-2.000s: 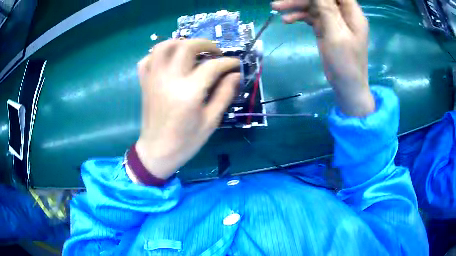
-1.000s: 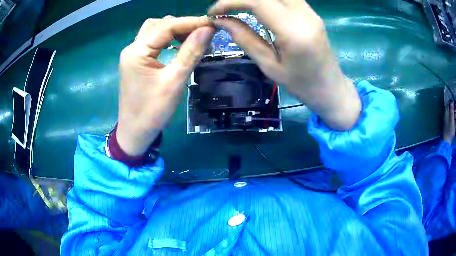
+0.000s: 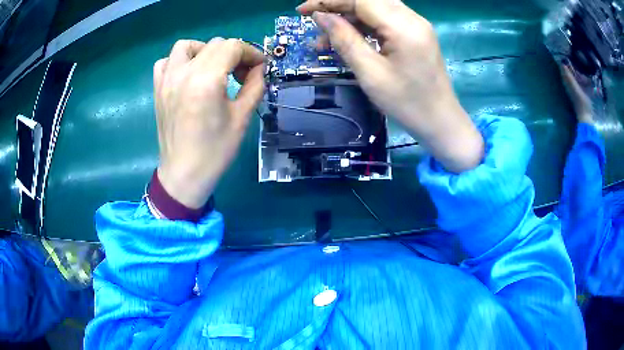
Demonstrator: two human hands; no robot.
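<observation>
The device unit (image 3: 321, 119), a black core in a white-silver base shell (image 3: 274, 174), lies in front of me. The blue main board (image 3: 297, 44) with a copper ring coil is at its far end. My left hand (image 3: 212, 102) is at the board's left edge, thumb and fingertips pinched on a dark thin lead (image 3: 239, 76). My right hand (image 3: 400, 75) is over the board's right part, fingertips near its far edge; whether it holds anything is unclear. A grey cable (image 3: 328, 113) loops across the black top. A small connector block (image 3: 335, 163) is at the near end.
Black strips with white edges (image 3: 46, 137) and a white-edged frame (image 3: 27, 156) lie at the left. At the right, another person's hand (image 3: 579, 92) is at a dark unit (image 3: 581, 41). A thin black lead (image 3: 366, 205) trails toward me from the unit.
My hands have moved apart from where they met over the board. The coil and grey cable now show. The neighbouring person's hand and a dark unit have come further into view at the right.
</observation>
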